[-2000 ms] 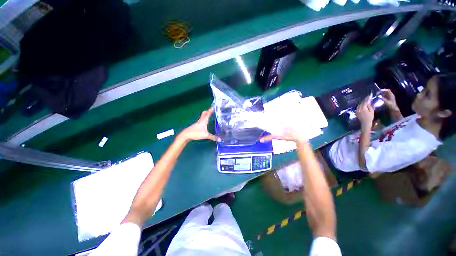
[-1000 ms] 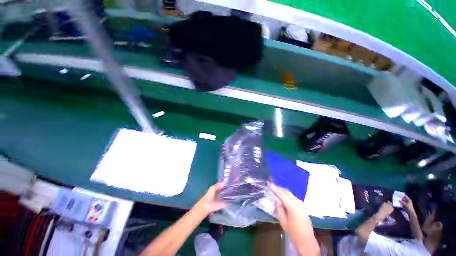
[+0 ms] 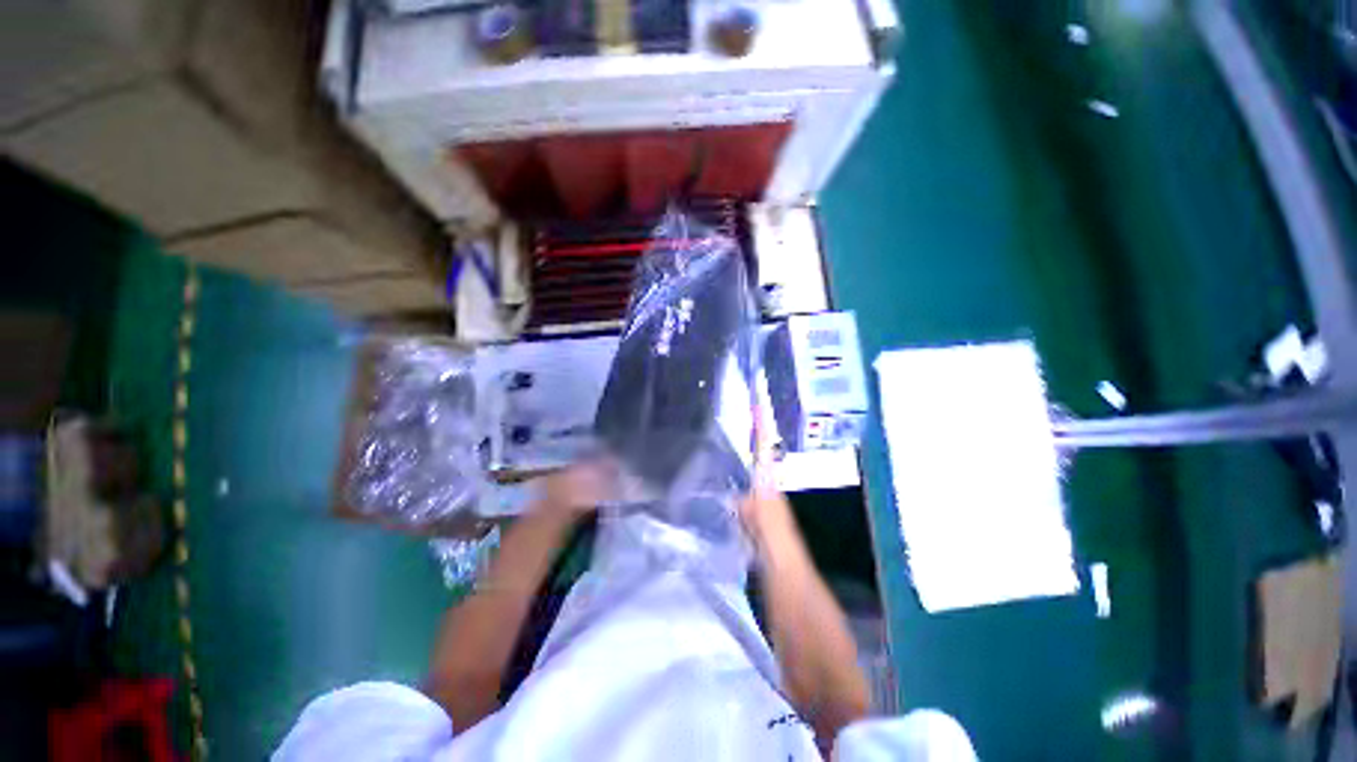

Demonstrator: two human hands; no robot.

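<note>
A dark product box (image 3: pixel 677 357) lies inside a loose clear shrink bag, tilted over the pale bar sealer bed (image 3: pixel 558 390). The bag's loose end (image 3: pixel 670 539) hangs towards my body. My left hand (image 3: pixel 585 484) is at the box's near left corner, blurred, and grips the bag there. My right hand (image 3: pixel 762 506) is at the near right corner, also blurred, and holds the bag. My fingertips are partly hidden by film and blur.
Beyond are conveyor rollers (image 3: pixel 573 276), a rust-red heat curtain (image 3: pixel 633 167) and the white shrink tunnel (image 3: pixel 625 97). A control box (image 3: pixel 828 362) stands right of the bed. A scrap carton of film (image 3: pixel 417 432) stands left. A white stack (image 3: pixel 975 474) lies on the green bench near a metal post (image 3: pixel 1191 427).
The view has turned from the bench and scale to the sealer and tunnel. My hands have carried the bagged box off the scale and over the sealer bed.
</note>
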